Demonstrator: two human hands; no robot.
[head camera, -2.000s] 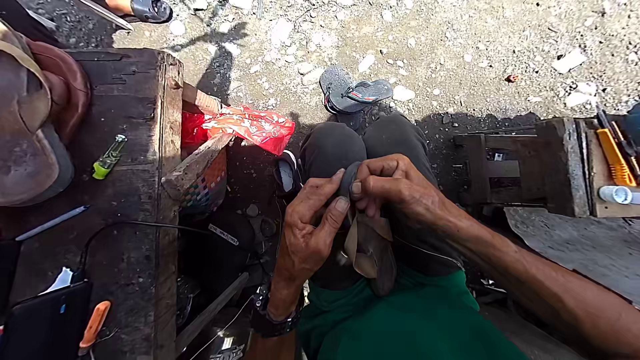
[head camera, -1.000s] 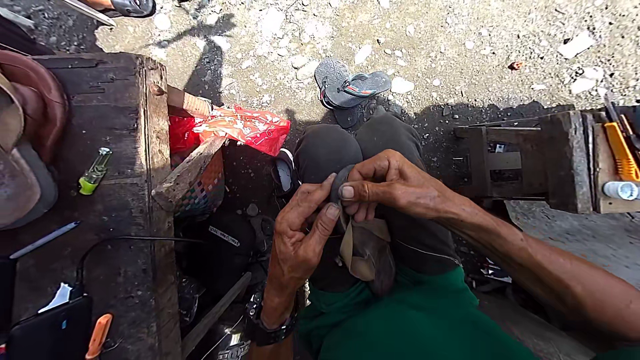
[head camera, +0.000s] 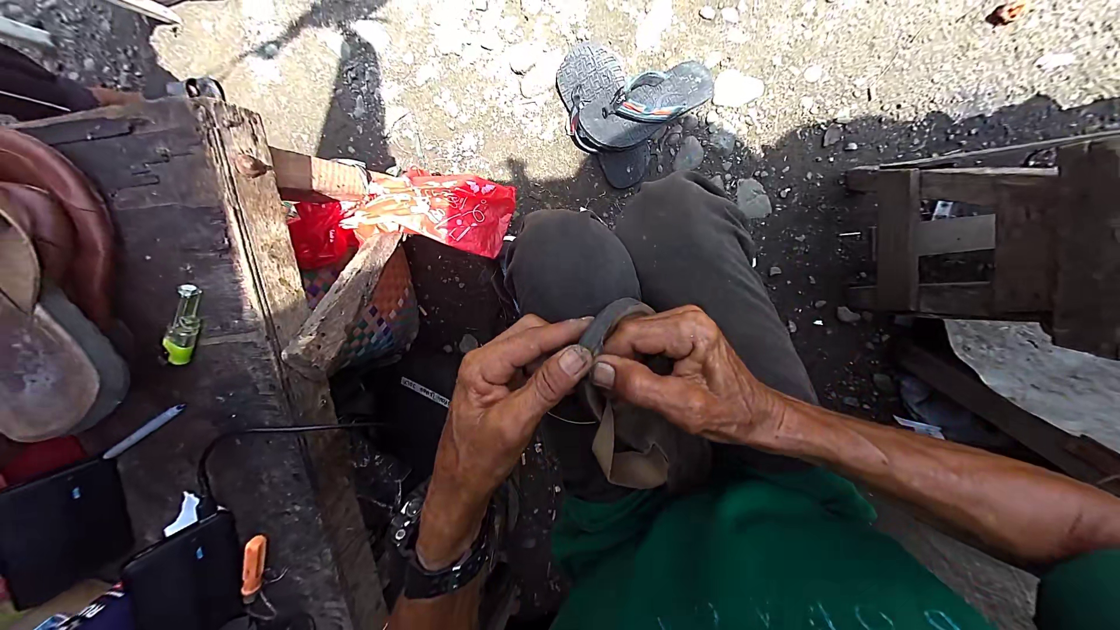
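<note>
Above my lap, my left hand (head camera: 516, 394) and my right hand (head camera: 691, 376) pinch a dark grey curved strip (head camera: 612, 319) between thumbs and fingers, the thumb tips almost meeting. The strip bends in an arc over the fingertips. Beneath it hangs a tan fabric strap (head camera: 632, 464), joined to a brownish piece that rests against my thighs and is partly hidden by my right hand. What the whole item is, I cannot tell.
A wooden bench (head camera: 188, 245) on the left holds brown leather footwear (head camera: 66, 219), a small green-yellow bottle (head camera: 182, 325), a pen (head camera: 144, 430) and an orange-handled tool (head camera: 254, 564). Flip-flops (head camera: 612, 114) lie ahead on stony ground. A red plastic bag (head camera: 455, 210) sits beside the bench; a wooden frame (head camera: 958, 236) stands right.
My fingers have shifted slightly on the strip, which now shows as a wider arc above my thumbs. The view has moved a little.
</note>
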